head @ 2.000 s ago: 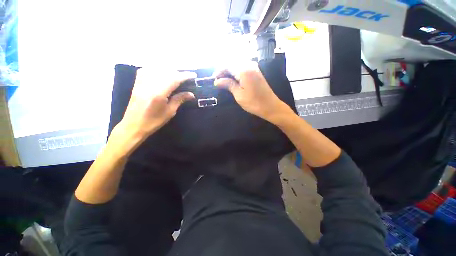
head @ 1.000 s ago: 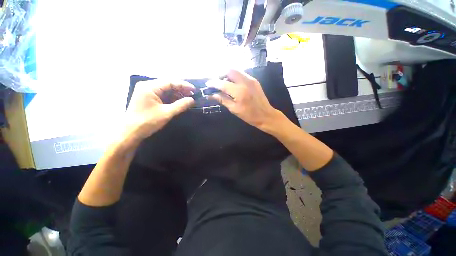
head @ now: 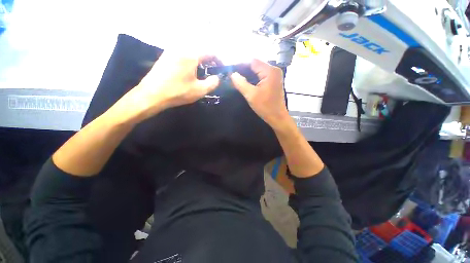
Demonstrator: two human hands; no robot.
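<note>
A black garment panel (head: 170,128) lies over the table edge and hangs to my lap. My left hand (head: 185,79) pinches a narrow black strap at a small silver buckle (head: 208,71), near the panel's upper edge. My right hand (head: 265,90) holds the same strap (head: 222,70) just to the right, thumb and fingers together. A second silver buckle (head: 210,99) lies on the panel just below my hands. Glare hides part of the fingertips.
The white JACK sewing machine (head: 391,51) stands at upper right. Yellow scissor handles (head: 311,47) lie under its head. A dark oblong object (head: 338,81) lies right of the needle area. A printed ruler (head: 330,122) runs along the table's front edge. Blue and red baskets (head: 399,235) stand at lower right.
My hands have shifted from either side of the upper buckle to gripping the strap and buckle together. The panel's left corner has swung up and outward. The view has turned and tilted.
</note>
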